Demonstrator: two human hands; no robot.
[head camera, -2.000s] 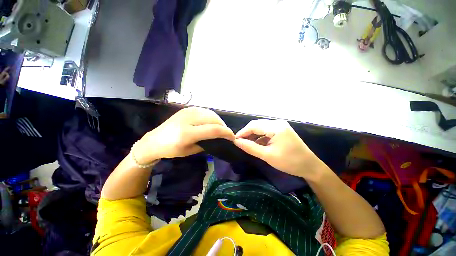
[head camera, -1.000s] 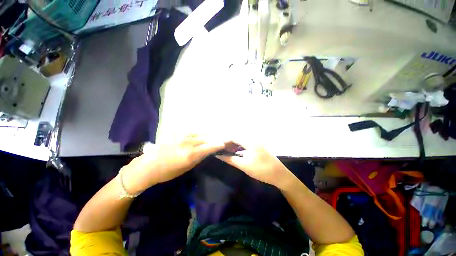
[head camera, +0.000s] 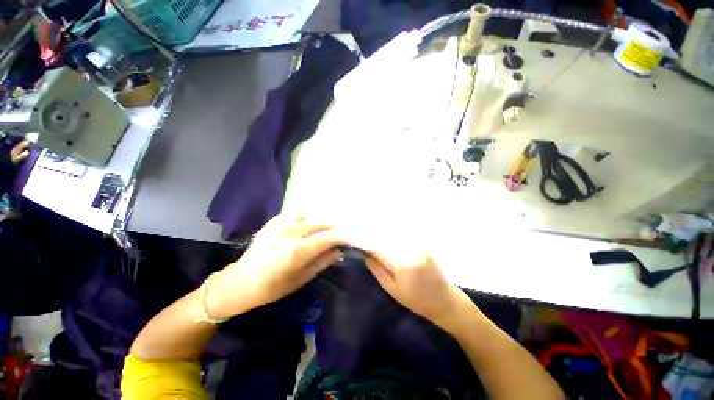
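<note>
A dark navy to purple fabric panel (head camera: 364, 328) hangs down over my lap from its top edge. My left hand (head camera: 293, 254) and my right hand (head camera: 415, 277) both pinch that edge at the table's front edge, with fingertips close together. Part of the edge is hidden by my fingers. Another dark purple piece of cloth (head camera: 262, 160) lies to the left across the grey side surface and the white table. The off-white sewing machine (head camera: 626, 141) is at the right, its needle area (head camera: 450, 173) washed out by glare.
Black scissors (head camera: 562, 176) and a small yellow and pink tool (head camera: 519, 168) lie at the machine. A white thread cone (head camera: 642, 51) stands upper right. Black strips (head camera: 642, 267) lie at the right table edge. Another machine (head camera: 70, 117) and a person's hand (head camera: 19, 151) are far left.
The view has shifted, showing more of the machine and thread cone. My hands have come up from over the lap to the table's front edge, and the held cloth now hangs down.
</note>
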